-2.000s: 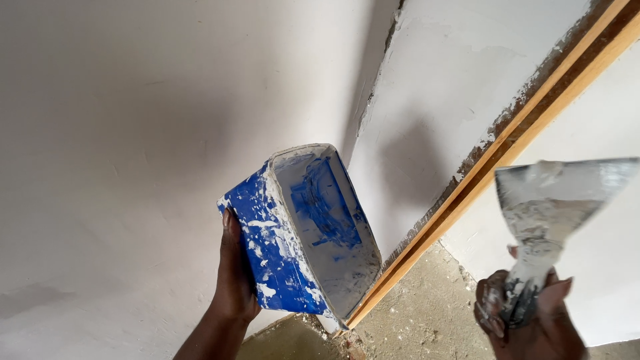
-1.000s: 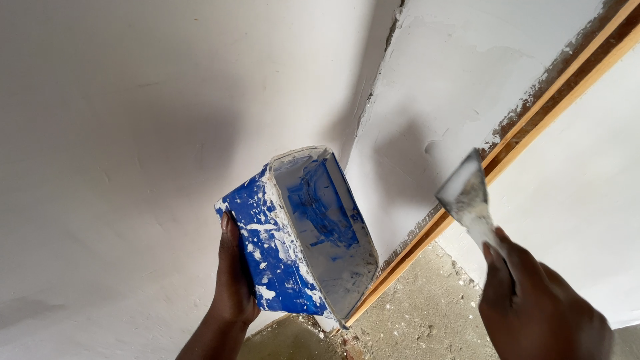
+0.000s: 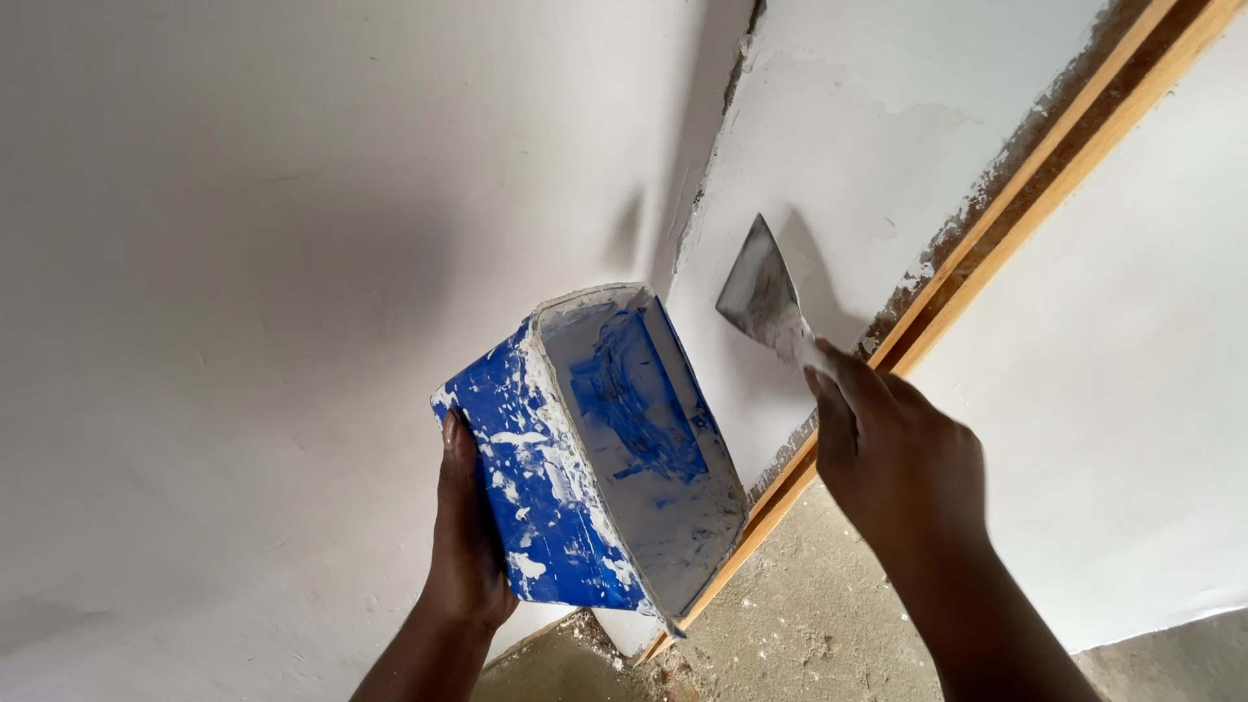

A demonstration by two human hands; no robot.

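Observation:
My left hand [image 3: 468,526] grips a blue plastic tub [image 3: 546,487] from its left side. The tub is tilted with its opening to the right, and white filler is smeared over its outside, rim and inner walls. In my right hand [image 3: 892,448] is a putty knife [image 3: 765,292], held by its handle. Its broad metal blade points up and left, in front of the white wall and to the upper right of the tub, and bears some filler. Whether the blade touches the wall cannot be told.
A wooden frame strip [image 3: 975,258] runs diagonally on the right, with a rough unpainted edge [image 3: 1014,166] beside it. White walls [image 3: 292,244] meet at a corner with a dark crack [image 3: 736,78] high up. Below lies a rough concrete floor [image 3: 809,595].
My right hand has moved the putty knife left, from the right side across the wooden strip toward the tub, and the blade has turned. My left hand and the tub have stayed about still.

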